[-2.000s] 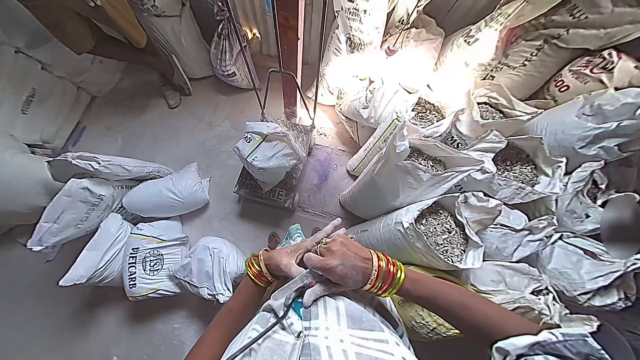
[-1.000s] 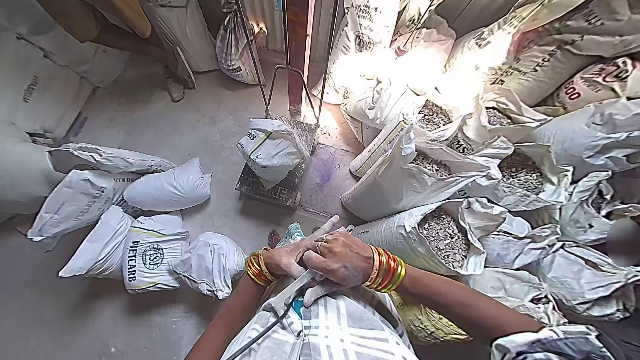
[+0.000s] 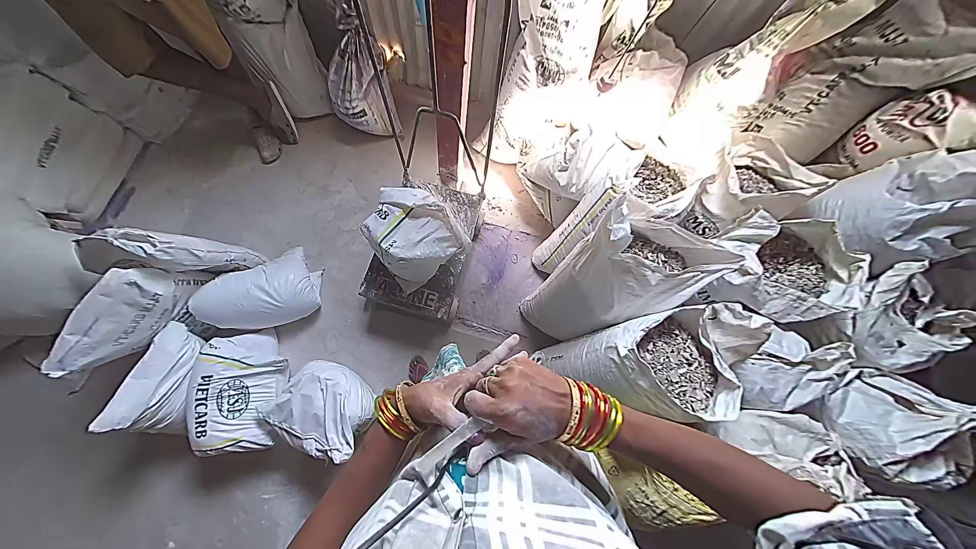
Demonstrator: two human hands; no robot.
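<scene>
My left hand [image 3: 436,398], powdery and with bangles at the wrist, lies in front of my waist with one finger stretched out. Over its fingers rests my right hand [image 3: 520,399], the fingers curled, touching the left. A pale grey strap [image 3: 450,444] and a dark cord [image 3: 408,507] run from below the hands down over a checked cloth [image 3: 511,503]. Whether either hand grips the strap is hidden. Beyond them, a white woven sack [image 3: 415,236] sits on a dark platform scale [image 3: 408,293] with a metal frame.
On the right stand several open sacks of grey-brown flakes [image 3: 675,366]. Filled white bags [image 3: 236,396] lie on the floor at the left. A person's foot [image 3: 267,143] shows at the upper left, near a standing sack [image 3: 286,61]. A reddish post [image 3: 451,91] rises behind the scale.
</scene>
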